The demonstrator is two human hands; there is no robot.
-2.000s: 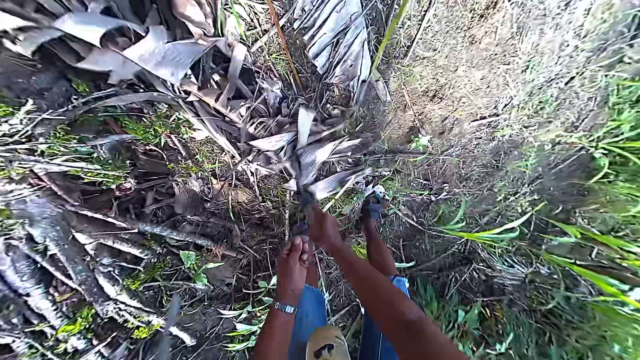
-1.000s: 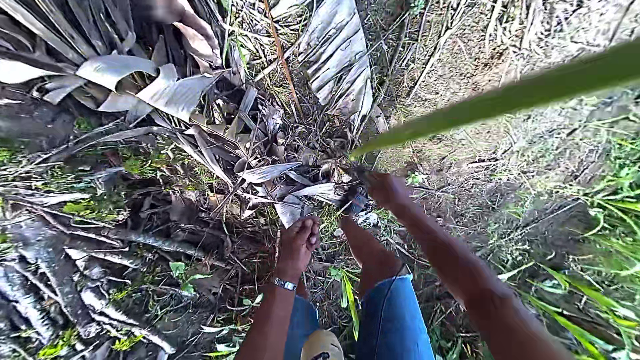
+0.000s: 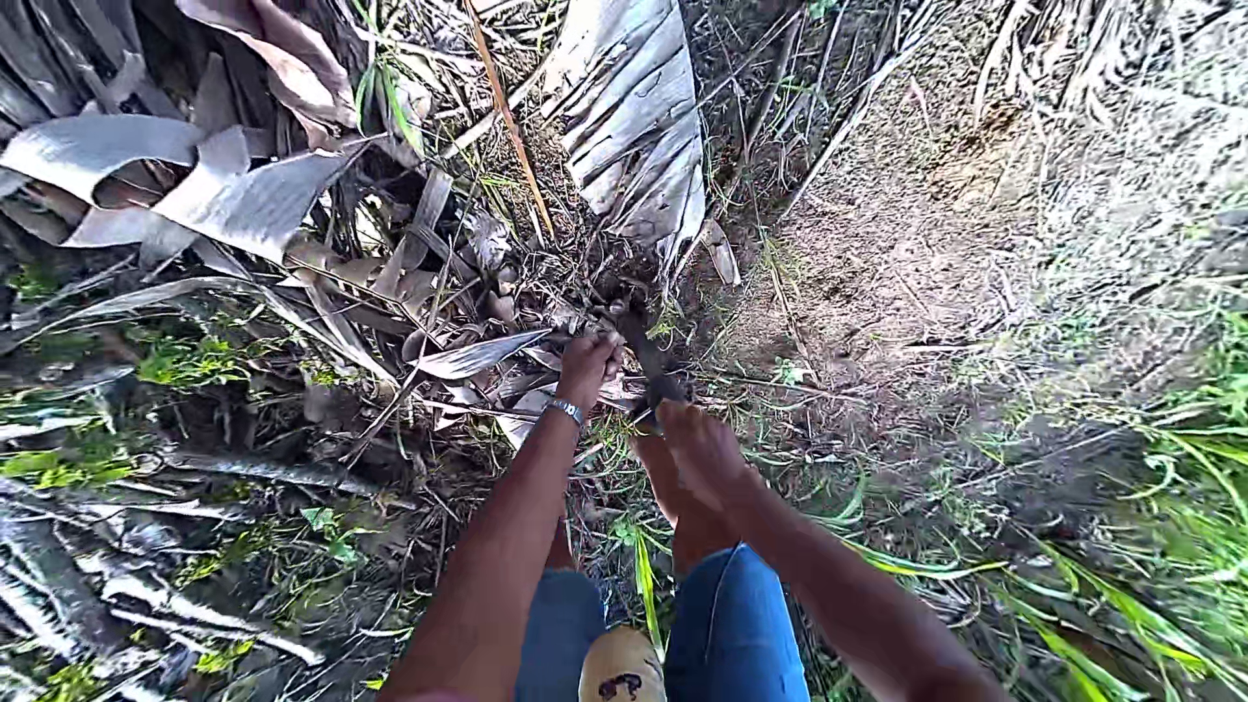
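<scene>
My right hand point(image 3: 694, 439) is closed around the handle end of a dark, flat blade point(image 3: 645, 353), probably a machete, which points up and left toward the ground litter. Just left of the blade, my left hand point(image 3: 593, 363) is closed low over the litter, with a metal-band watch on its wrist; whether it grips a stem or leaf cannot be told. Beside it lies a narrow dry leaf point(image 3: 483, 355). Beyond both hands a broad dry, pleated leaf point(image 3: 643, 127) leans over the dark base of the plants.
Curled dry leaves point(image 3: 244, 195) heap up at the upper left. Pale branches point(image 3: 195, 614) lie at the lower left. Bare soil point(image 3: 877, 253) stretches to the right, with green grass point(image 3: 1170, 585) at the lower right. A thin orange-brown stalk point(image 3: 512, 127) stands beyond my left hand.
My left hand has moved forward, closer to the plant base. The long green blade or stalk that crossed the upper right one second ago is out of view.
</scene>
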